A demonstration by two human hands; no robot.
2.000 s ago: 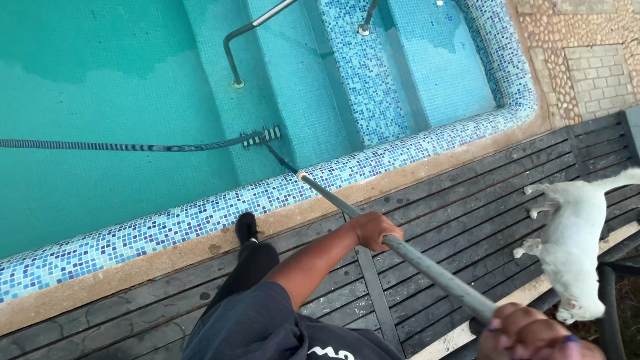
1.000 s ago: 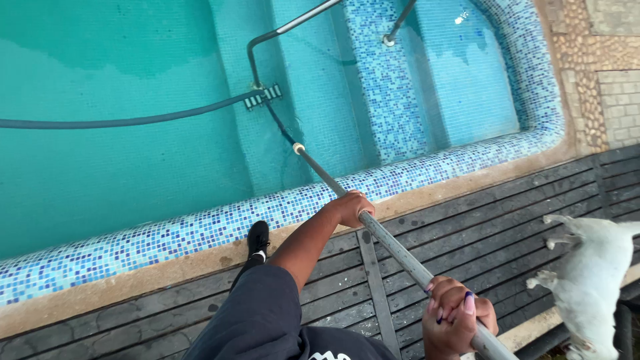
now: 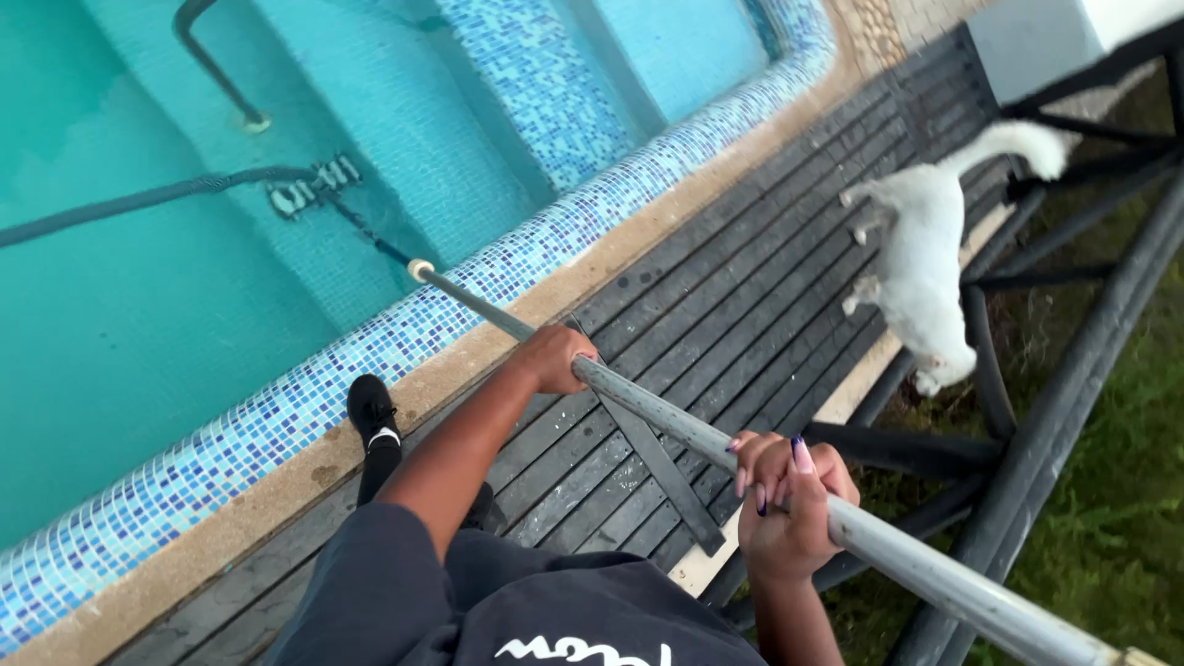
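Note:
A long metal telescopic pole (image 3: 666,416) slants from the bottom right corner down to the pool. My left hand (image 3: 555,359) grips its middle, above the deck beside the stone coping. Farther up the pole, my right hand (image 3: 794,499) is wrapped around it, palm side up, with long painted nails showing. At the pole's far end, past a pale collar (image 3: 421,270), a pool vacuum head (image 3: 314,187) lies under water on a step. A ribbed vacuum hose (image 3: 139,208) runs from the head to the left edge.
The tiled pool rim (image 3: 370,347) borders a dark plank deck (image 3: 740,268). A white dog (image 3: 920,250) stands on the deck at the right, near a dark pole railing (image 3: 1064,416). A metal handrail (image 3: 208,69) rises from the pool step. My shoe (image 3: 372,407) rests at the coping.
The view has shifted right, bringing the railing and grass into sight. Both hands still hold the pole. Since two seconds ago, my right hand has turned palm side up.

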